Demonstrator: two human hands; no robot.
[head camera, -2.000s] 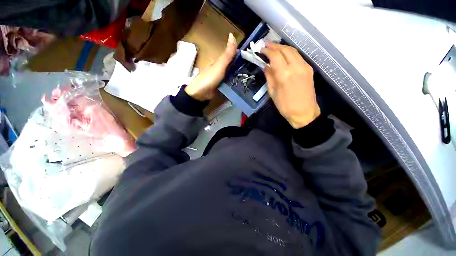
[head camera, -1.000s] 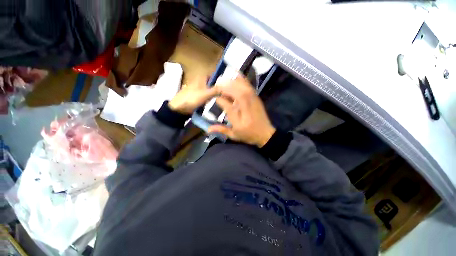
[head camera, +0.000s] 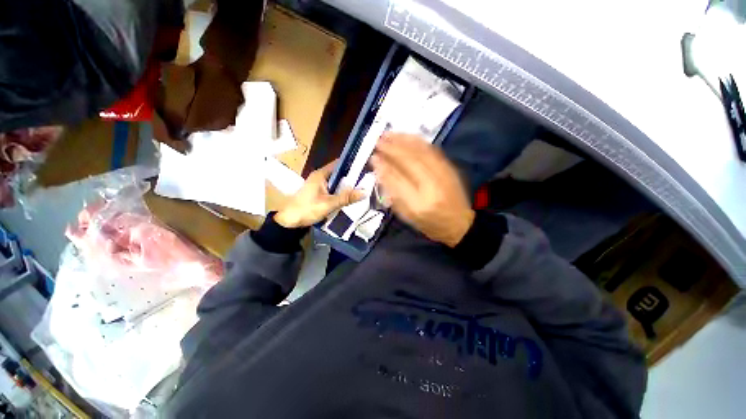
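Note:
A dark drawer with a blue-grey rim (head camera: 349, 248) stands out from under the table edge. White pieces (head camera: 420, 96) lie along it, and smaller white and dark pieces lie at its near end. My left hand (head camera: 313, 200) is at the drawer's left wall, with the thumb reaching over the inside; its fingertips are partly hidden. My right hand (head camera: 427, 190) is over the drawer's right side, blurred, fingers bent. Whether either hand grips a piece cannot be told.
The white table's ruler edge (head camera: 523, 90) curves above the drawer. Black snips (head camera: 734, 114) lie on the table at the far right. White sheets (head camera: 214, 168) and brown material (head camera: 196, 102) lie on cardboard at left. A plastic bag (head camera: 114, 319) stands lower left.
The drawer is further out, and more of its white contents show. The white piece seen earlier in my right fingertips is no longer clearly visible there. My right hand has moved lower over the drawer.

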